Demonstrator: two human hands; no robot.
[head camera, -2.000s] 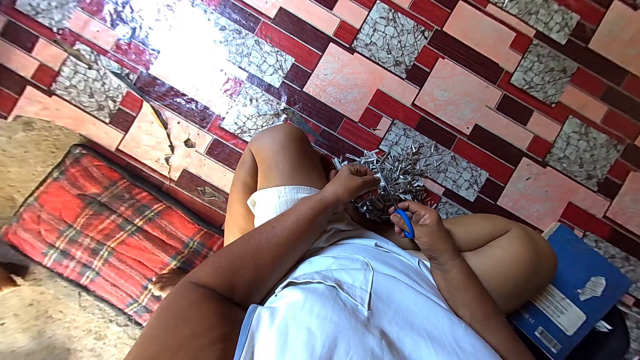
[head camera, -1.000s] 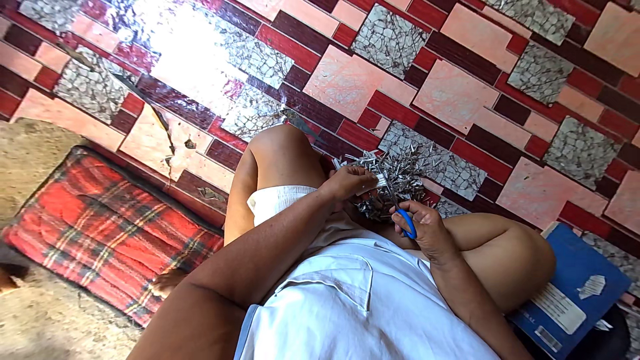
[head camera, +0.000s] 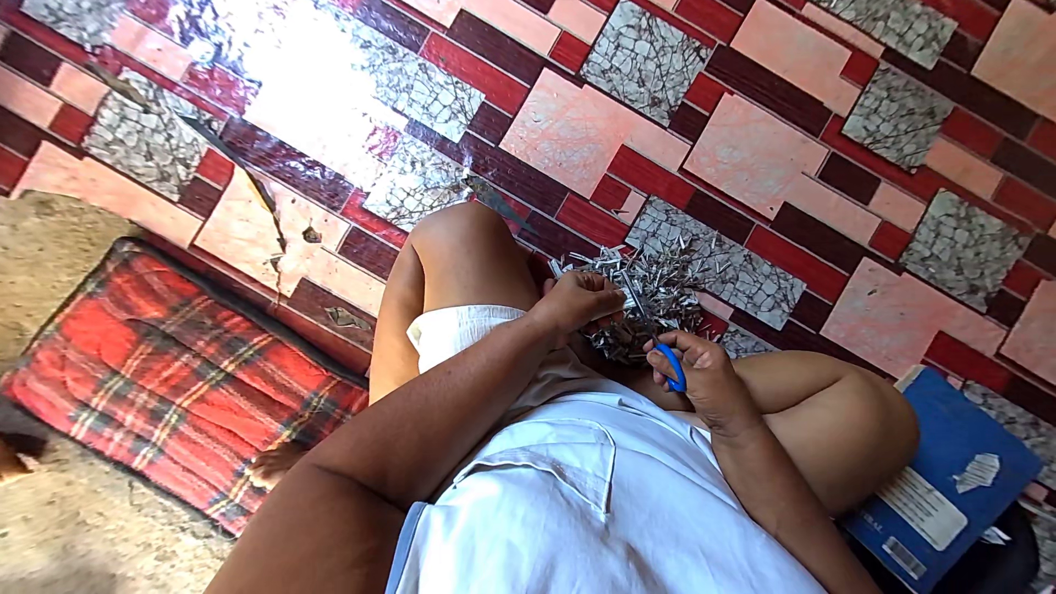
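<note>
My right hand (head camera: 691, 371) grips a pair of scissors (head camera: 670, 368) by the blue handles, with the metal blades pointing up and left. The fingers of my left hand (head camera: 582, 304) are pinched near the blade tips, beside a small pale strip; its exact shape is partly hidden. Around and beyond both hands, a loose heap of cut strips (head camera: 660, 280), whitish and grey, lies in front of my lap. My fingers cover part of the heap's near edge.
Below the patterned floor covering (head camera: 569, 132), which is torn at the left, lies a red plaid mat (head camera: 165, 371). A person's foot (head camera: 276, 464) rests at its edge. A blue book (head camera: 949, 462) is by my right knee. Bare ground (head camera: 91, 511) shows at lower left.
</note>
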